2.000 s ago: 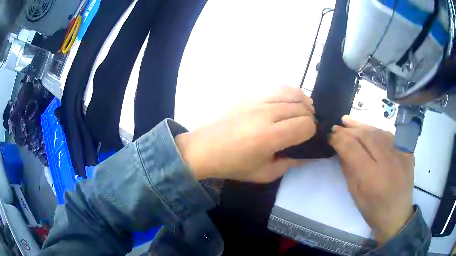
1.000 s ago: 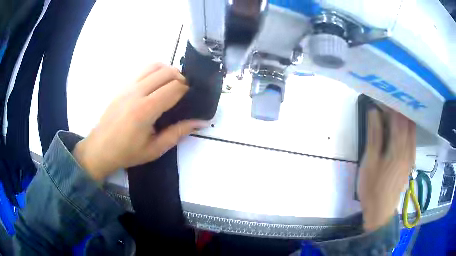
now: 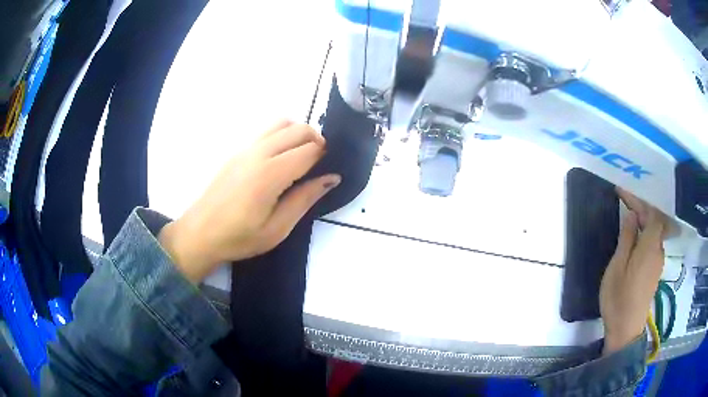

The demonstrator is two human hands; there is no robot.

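Observation:
A black fabric strip (image 3: 349, 155) lies with its end at the presser foot (image 3: 376, 108) of the white and blue sewing machine (image 3: 543, 101). Its other part hangs over the front table edge. My left hand (image 3: 260, 194) grips the strip just left of and in front of the needle area, thumb and fingers pinching it. My right hand (image 3: 635, 271) is at the right, beside and touching the right edge of a black phone (image 3: 588, 244) lying flat; its fingers are partly hidden under the machine head, and I cannot tell a grip.
Several dark strips (image 3: 128, 132) lie at the left. A ruler (image 3: 419, 353) runs along the front table edge. Yellow and green handles (image 3: 664, 310) show beside my right wrist. Orange-yellow loops (image 3: 14, 111) are at the far left. Blue plastic (image 3: 19, 310) shows at lower left.
The view has shifted right to the machine. My right hand has left the strip and moved to the phone, now at its right edge. My left hand still holds the strip, now near the needle.

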